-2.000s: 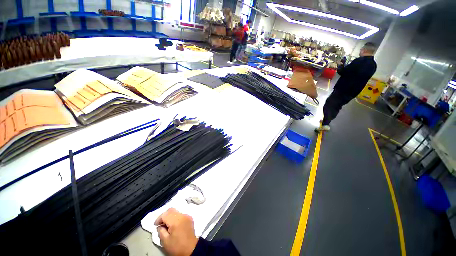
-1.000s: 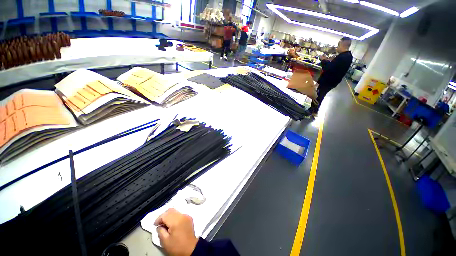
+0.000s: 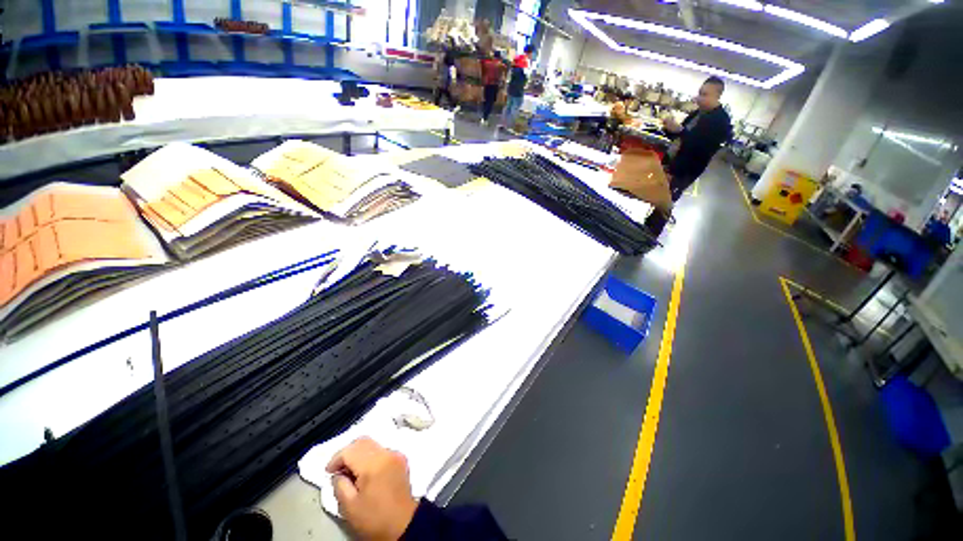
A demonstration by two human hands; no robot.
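My right hand (image 3: 372,488) rests with curled fingers on a white cloth or paper (image 3: 322,461) at the near table edge. Whether it grips anything is hidden. A single black strap (image 3: 163,423) stands upright at the lower left, in front of the strap bundle; what holds it is out of the picture. The wide strap bundle (image 3: 317,359) lies across the table. A small round dark pot (image 3: 245,525) is cut off by the bottom edge, left of my right hand. My left hand is not in view.
Fanned sheet stacks with orange tops (image 3: 79,238) line the table's back. A second strap bundle (image 3: 565,196) lies farther along. A blue bin (image 3: 621,314) stands on the floor beside the table. A person (image 3: 699,137) stands in the aisle, with others farther back.
The person in the aisle has moved left and farther away and now faces this way. The view has shifted slightly. My right hand and the upright strap have hardly moved.
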